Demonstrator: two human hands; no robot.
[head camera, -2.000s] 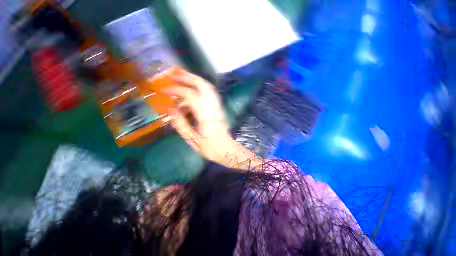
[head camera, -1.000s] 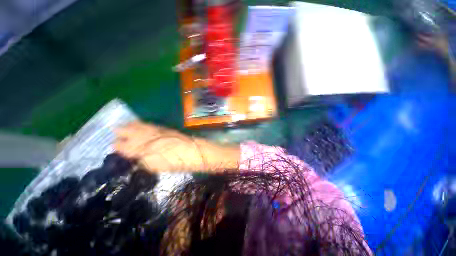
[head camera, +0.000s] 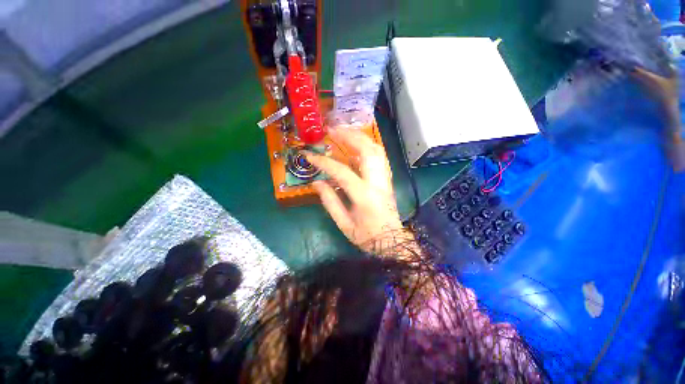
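The orange test fixture (head camera: 291,196) stands in front of me. A round dark part (head camera: 303,164) with light rings lies in its pale green nest. The red clamp handle (head camera: 306,105) hangs down on its metal linkage, just above the nest. My right hand (head camera: 362,184) reaches in from the lower right with fingers apart. One fingertip is over the edge of the part; whether it touches cannot be told. My left hand is not in view. Many black round parts (head camera: 222,279) lie on the silvery sheet (head camera: 184,206) at the lower left.
Panel meters (head camera: 359,81) stand behind the fixture. A white box (head camera: 458,94) with red wires (head camera: 497,172) stands right of it. A dark parts tray (head camera: 469,217) with small round pieces lies below. Another person's arm (head camera: 661,94) shows at far right. Hair covers the bottom centre.
My right hand has moved from the loose parts on the silvery sheet to the fixture's nest. The view has shifted a little and become sharper. The red handle still hangs down.
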